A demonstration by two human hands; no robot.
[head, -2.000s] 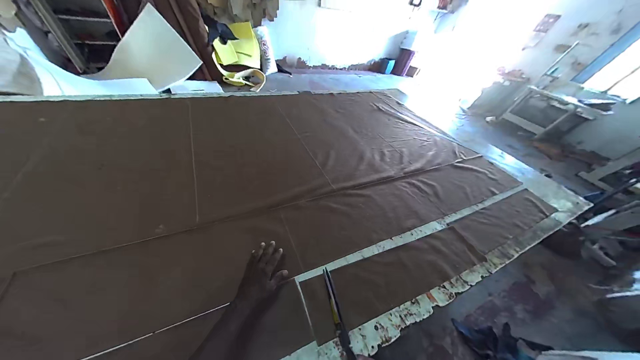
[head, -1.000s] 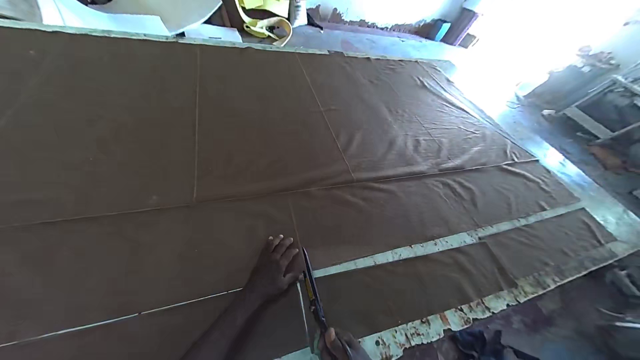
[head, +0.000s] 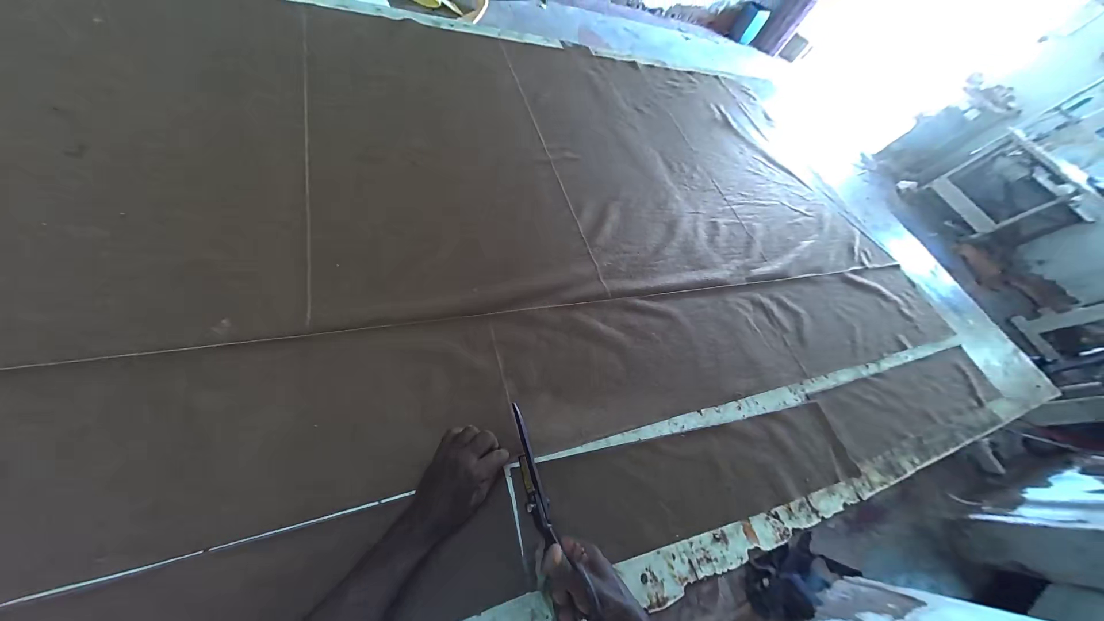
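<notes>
Brown fabric (head: 414,207) with thin chalk-like lines lies spread over a large table. My right hand (head: 582,578), at the lower middle of the head view, is closed around the handles of a pair of scissors (head: 535,496). Their long dark blades point away from me, over a cut corner of the fabric, close to a marked line. Just left of the blades, my left hand (head: 466,470) has its fingers curled, the thumb and fingertips pinching the fabric by that corner. Narrow cuts run leftward and toward me from there, and a wider gap bares the table to the right.
The pale, worn table edge (head: 707,552) runs along the near right side, with peeling patches. Dark cloth (head: 785,578) lies beyond it at the bottom. Frame-like furniture (head: 975,207) stands at the right. Bright light washes out the top right. Wrinkles cross the fabric's far right part.
My left hand has gone from spread flat on the fabric to curled at the cut corner. The scissors' blades now reach over the fabric past that corner. The view has tilted downward.
</notes>
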